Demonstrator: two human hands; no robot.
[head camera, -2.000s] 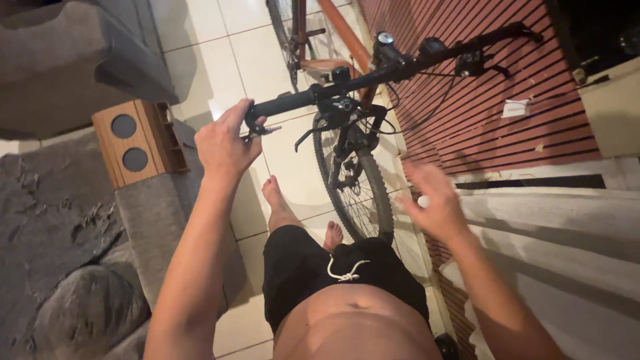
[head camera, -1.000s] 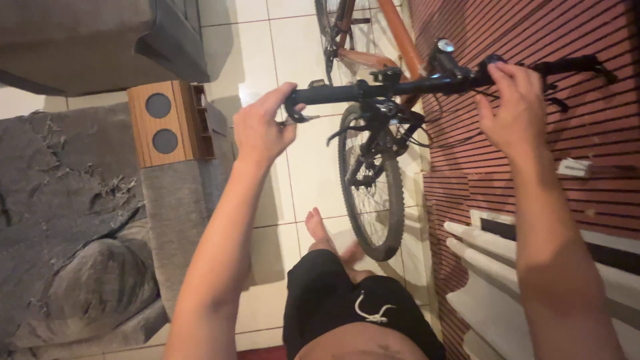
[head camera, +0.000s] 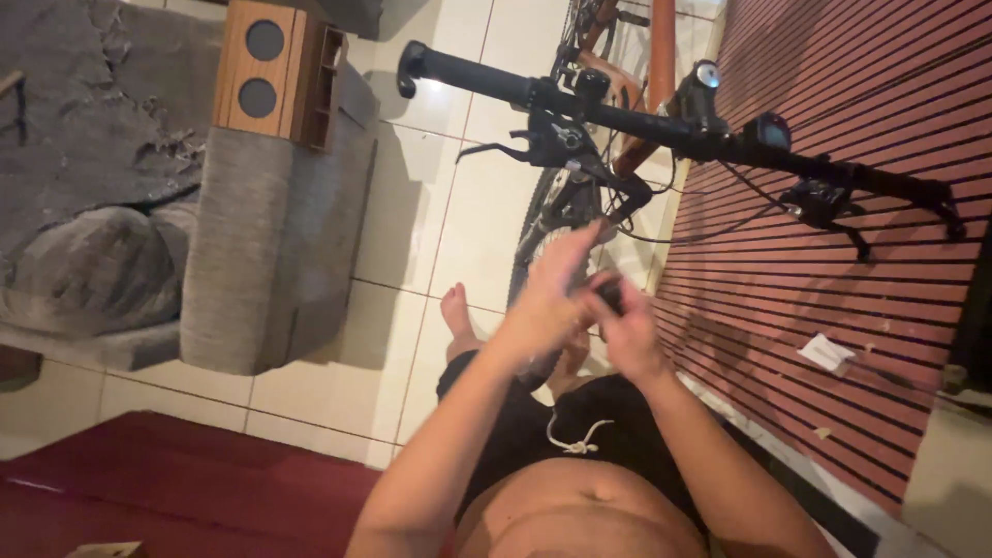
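A bicycle with an orange frame (head camera: 663, 54) stands in front of me, its black handlebar (head camera: 632, 122) crossing the view. Below the bar, over the front wheel, my left hand (head camera: 554, 298) and my right hand (head camera: 629, 329) are close together, both blurred. A small dark thing (head camera: 608, 293) shows at the fingers of my right hand; what it is cannot be told. Whether my left hand also touches it is unclear. Neither hand is on the handlebar. The bar bears a brake lever (head camera: 492, 149) on the left, another (head camera: 856, 239) on the right, and a round bell-like part (head camera: 707, 74).
A grey sofa (head camera: 240, 256) with a wooden speaker-like box (head camera: 256, 97) on its arm is at left. A red slatted surface (head camera: 775, 287) with a white scrap (head camera: 827, 353) lies at right. A dark red surface (head camera: 194, 480) is at lower left; pale tiles (head camera: 403, 341) lie between.
Both hands have left the handlebar, where they were one second ago, and come together below it. The small dark thing now shows at my right hand. The view has shifted.
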